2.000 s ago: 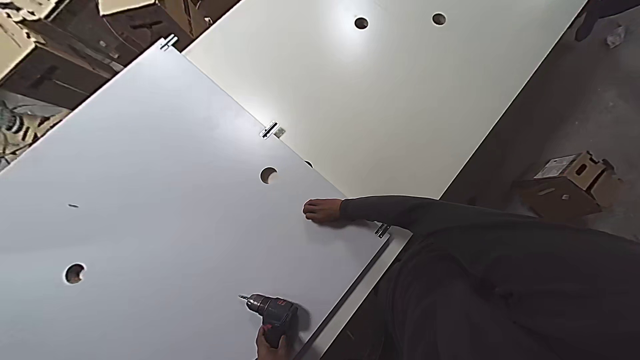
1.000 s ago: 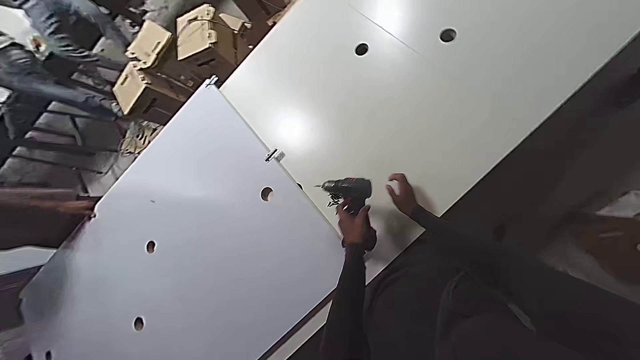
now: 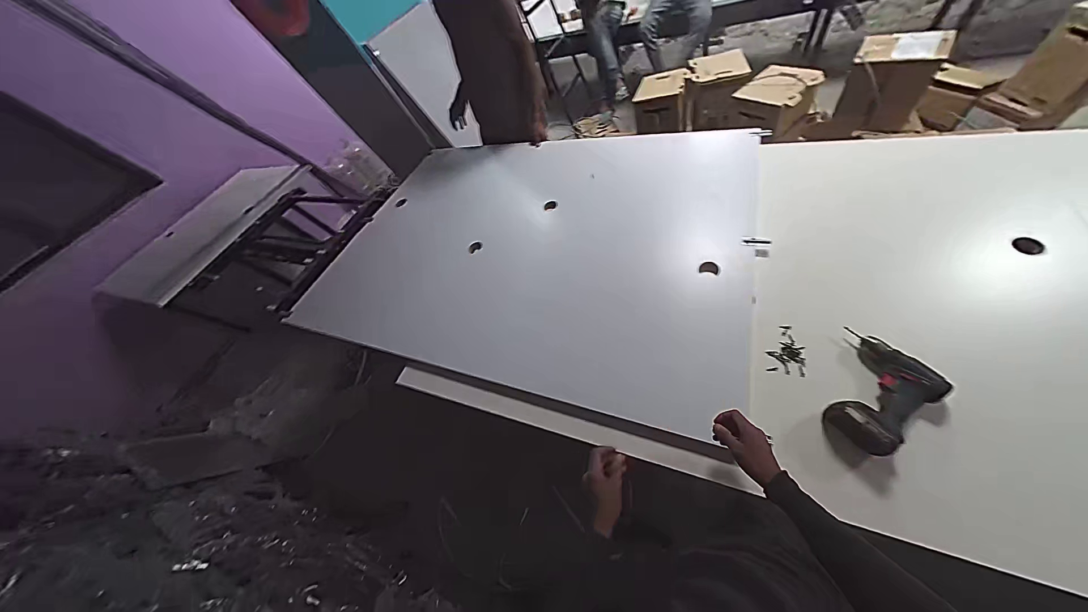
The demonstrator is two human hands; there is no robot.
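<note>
Two panels with round holes lie side by side: a bluish-white panel (image 3: 595, 289) on the left and a cream-white panel (image 3: 901, 204) on the right. My right hand (image 3: 748, 444) is at the near right corner of the bluish panel, fingers curled; whether they pinch something small cannot be told. My left hand (image 3: 606, 480) is beside the long white strip (image 3: 544, 415) below that panel's near edge, its fingers bent and blurred. A cordless drill (image 3: 901, 391) lies on its side on the cream panel, next to a small pile of screws (image 3: 789, 352). A metal fitting (image 3: 756, 242) sits at the seam.
Cardboard boxes (image 3: 778, 89) stand beyond the far edge. A person (image 3: 493, 68) stands at the far left edge of the panels, and other people's legs (image 3: 676, 25) show behind. A bench with a white top (image 3: 212, 225) stands by the purple wall (image 3: 212, 93). Debris covers the floor at lower left.
The drill, held in a hand one second ago, now lies on the cream panel, let go. Both hands are now nearer the bluish panel's near edge. The view has swung strongly left.
</note>
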